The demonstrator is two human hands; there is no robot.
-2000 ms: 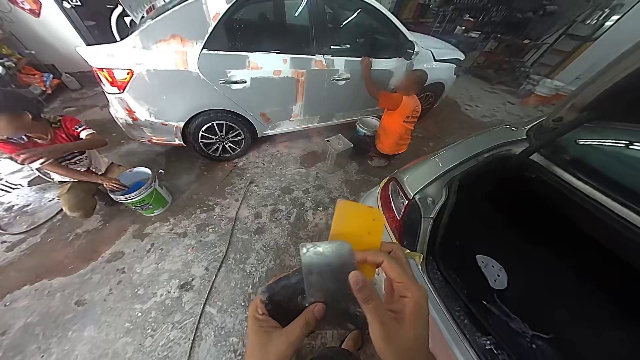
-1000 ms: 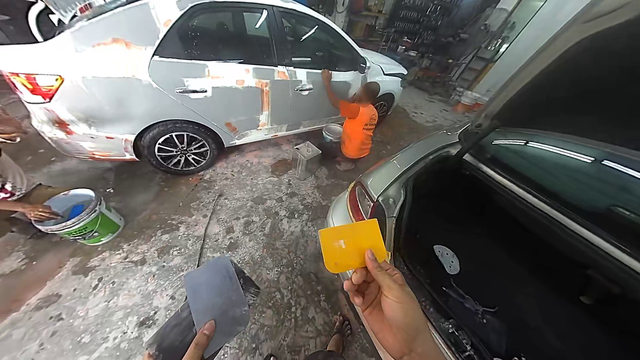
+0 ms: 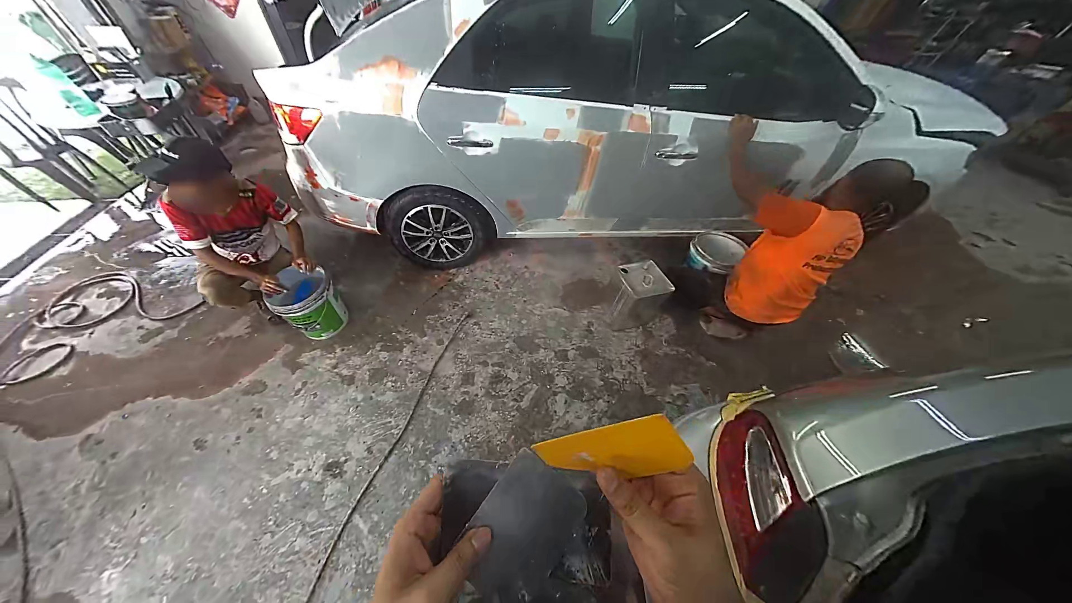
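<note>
My left hand (image 3: 431, 544) grips a grey flat sheet (image 3: 532, 519), perhaps sandpaper or a scraper plate, with its thumb on top; a darker flat piece (image 3: 465, 494) lies behind it. My right hand (image 3: 666, 519) pinches a yellow plastic spreader (image 3: 620, 445) between thumb and fingers. The spreader's left corner meets or overlaps the upper edge of the grey sheet; whether they touch I cannot tell. Both hands are low in the view, left of the tail light (image 3: 758, 477) of a silver car, which has masking tape around the light.
A sedan (image 3: 536, 159) with grey primer patches stands ahead. A person in orange (image 3: 787, 260) crouches at its front door beside a bucket (image 3: 716, 251) and a square tin (image 3: 645, 280). Another person (image 3: 226, 209) squats at a green-and-white bucket (image 3: 318, 314). A thin hose or cable (image 3: 402, 435) crosses the concrete floor.
My hands were apart one second ago and are now close together. The yellow spreader has tilted and come up against the grey sheet. The view has turned left.
</note>
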